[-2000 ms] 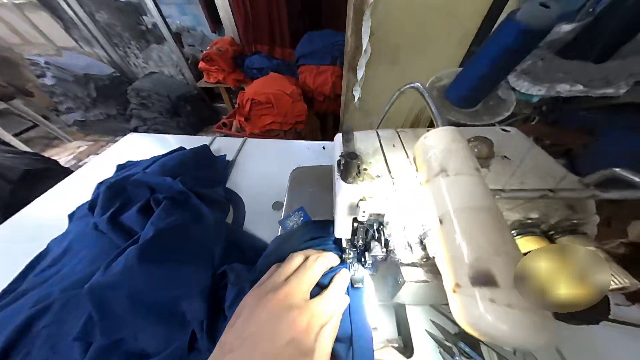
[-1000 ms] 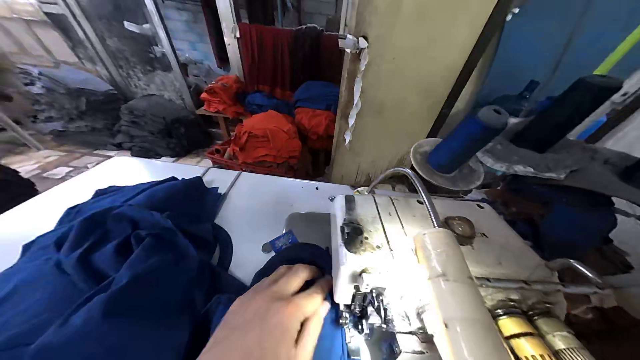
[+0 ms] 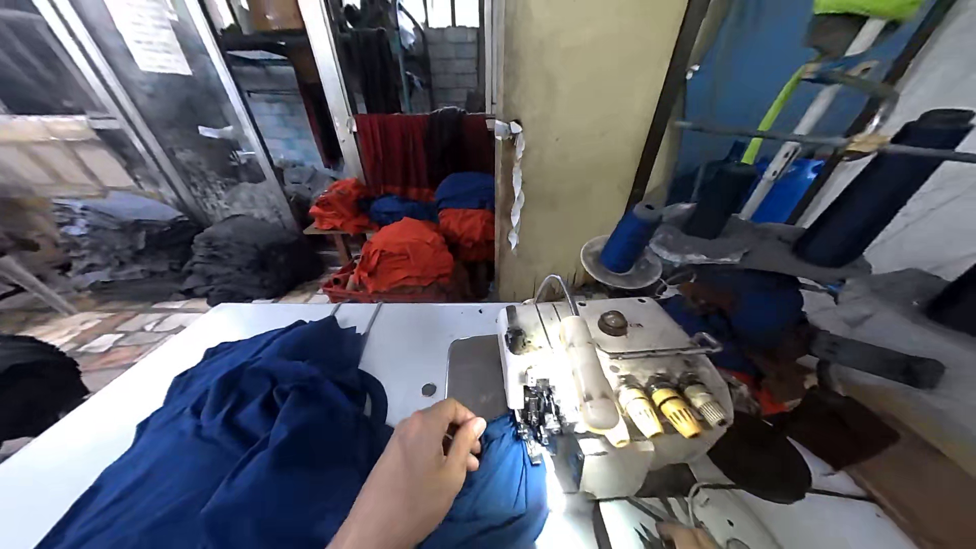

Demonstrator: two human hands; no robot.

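My left hand is just left of the needle area of an overlock sewing machine, its thumb and index finger pinched together above blue fabric. Whether anything thin is between the fingertips cannot be told. That fabric reaches up to the presser foot, under the bright machine lamp. A larger heap of blue cloth lies on the white table at the left. At the bottom edge, only a few fingers of my right hand show, beside metal tools, possibly scissors; its grip is hidden.
The white table's far edge runs behind the cloth. Yellow tension dials face forward on the machine. A blue thread cone stands behind it. Orange cloth bundles and dark fabric piles lie beyond the table.
My left hand has lifted from the fabric beside the presser foot, its fingers now pinched. Fingers of my right hand have come into view at the bottom. The view has tilted up.
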